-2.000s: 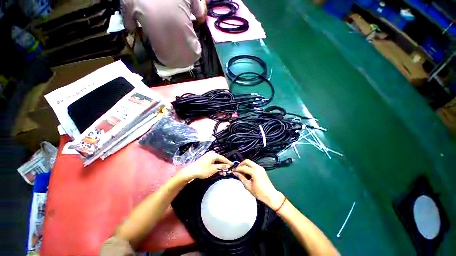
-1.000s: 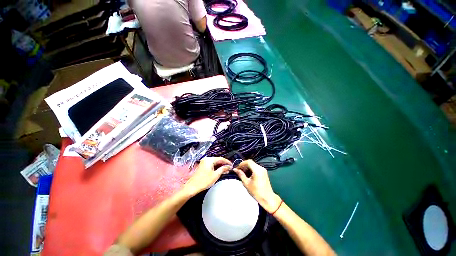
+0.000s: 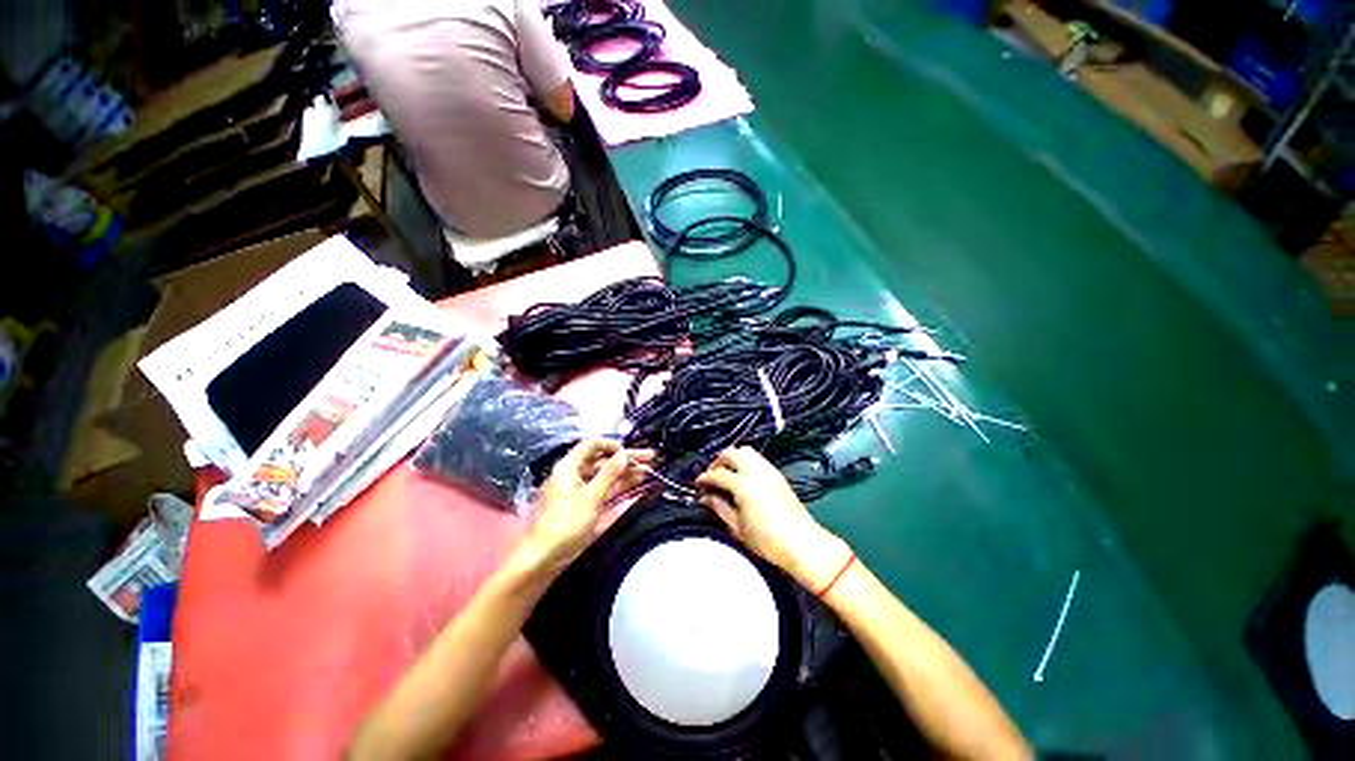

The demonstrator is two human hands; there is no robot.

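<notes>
The black housing [image 3: 583, 602] with a round pale disc [image 3: 694, 630] lies in front of me at the mat's edge, disc up. My left hand [image 3: 580, 503] and my right hand [image 3: 761, 509] are at its far edge, a little apart. A thin pale strip [image 3: 666, 477] runs between my fingertips, pinched at both ends; it is too small to tell exactly what it is. The black cable bundle [image 3: 743, 402] with a white band lies just beyond my hands. Thin white cable ties [image 3: 951, 405] lie to its right.
Red mat [image 3: 312, 625] holds stacked printed sheets [image 3: 349, 431], a dark panel [image 3: 290, 357] and a clear bag of black parts [image 3: 491, 439]. Coiled cables [image 3: 710, 208] lie on the green bench [image 3: 951, 550]. Another housing [image 3: 1308, 632] is at the right edge. A seated person [image 3: 461, 119] is ahead.
My hands have moved apart, and the thin strip now shows between them. The view has shifted slightly, with the other housing now cut off by the right edge.
</notes>
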